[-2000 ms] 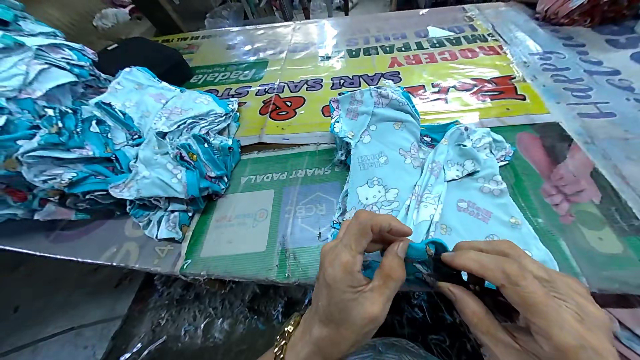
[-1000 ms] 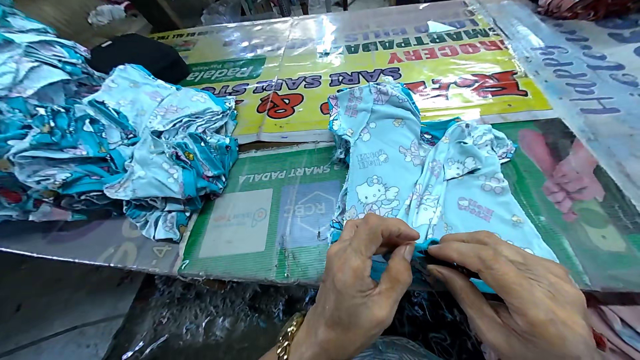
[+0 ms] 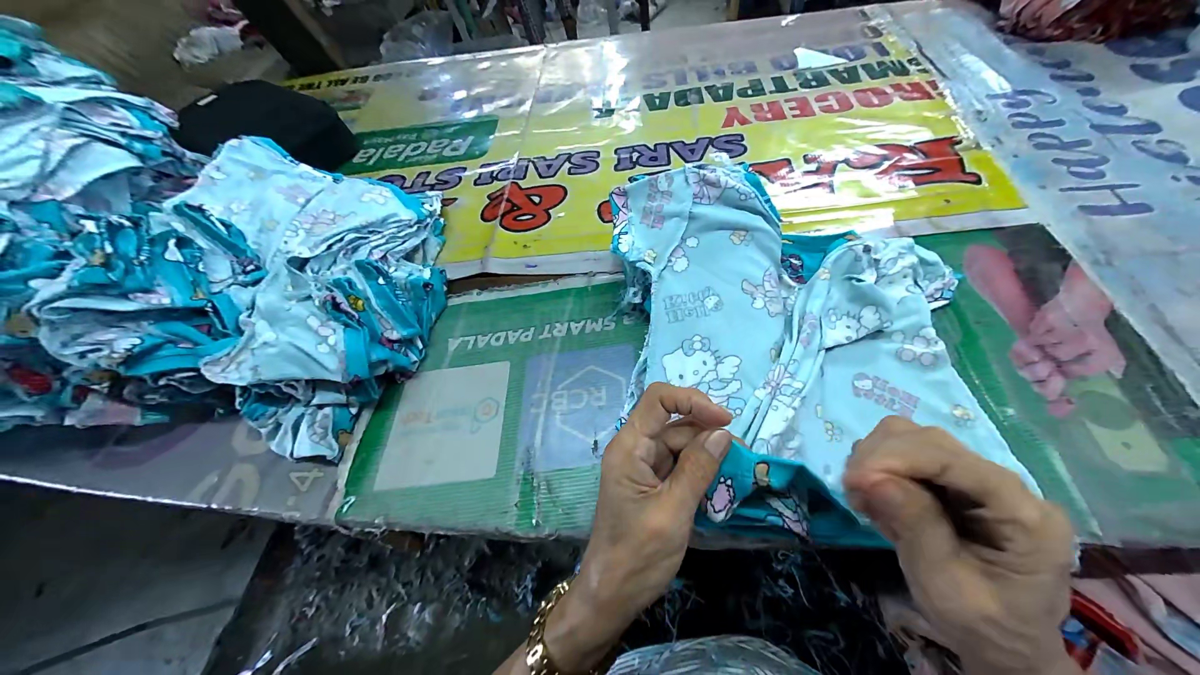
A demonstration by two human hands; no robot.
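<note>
Light blue printed fabric garment pieces lie in a stack in front of me, with a darker teal edge turned up at the near side. My left hand pinches the left part of that teal edge between thumb and index finger. My right hand, slightly blurred, is over the right part of the near edge with its fingers curled together; whether it holds a thread or a small tool I cannot tell. A gold bracelet is on my left wrist.
A large heap of similar blue garment pieces fills the table's left side, with a black cloth item behind it. Printed tarpaulin sheets cover the table. Reddish fabric lies at the far right corner. Thread scraps hang below the near edge.
My right hand has moved away from my left, to the right, off the spot on the teal edge where both were together. My left hand stays at the edge.
</note>
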